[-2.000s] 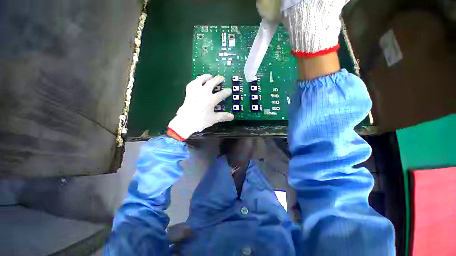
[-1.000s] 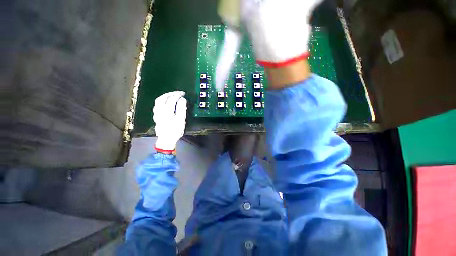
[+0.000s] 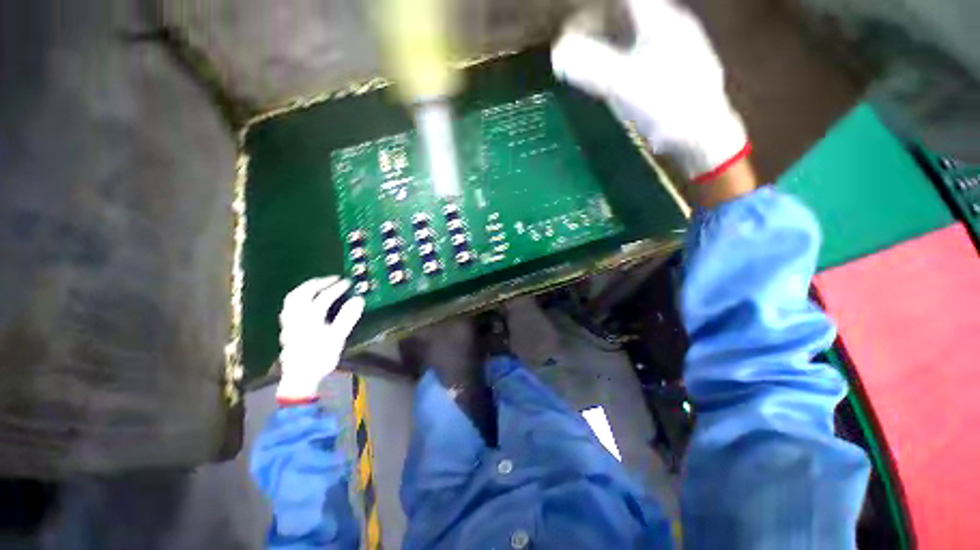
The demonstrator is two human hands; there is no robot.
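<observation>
The green printed circuit board (image 3: 516, 177) lies tilted in view on the dark-green booth floor, with black tab-type parts in a grid at its lower left. The air blow gun (image 3: 421, 64), pale yellow with a white nozzle, is blurred above the board with no hand on it. My left hand (image 3: 314, 331), in a white glove, is at the board's lower-left corner with thumb and fingers apart; whether it touches the edge is unclear. My right hand (image 3: 656, 86), gloved and slightly blurred, is raised beyond the board's right side, apart from the gun, fingers spread.
Grey booth walls (image 3: 118, 247) with crusty cream edges stand to the left and behind. At right are a green mat (image 3: 860, 193) and a red foam pad (image 3: 913, 355). Yellow-black tape (image 3: 365, 462) crosses the grey floor below the booth.
My right hand has let go of the blow gun and moved right. My left hand has moved to the board's lower-left corner. The view has turned, so the board and booth appear rotated.
</observation>
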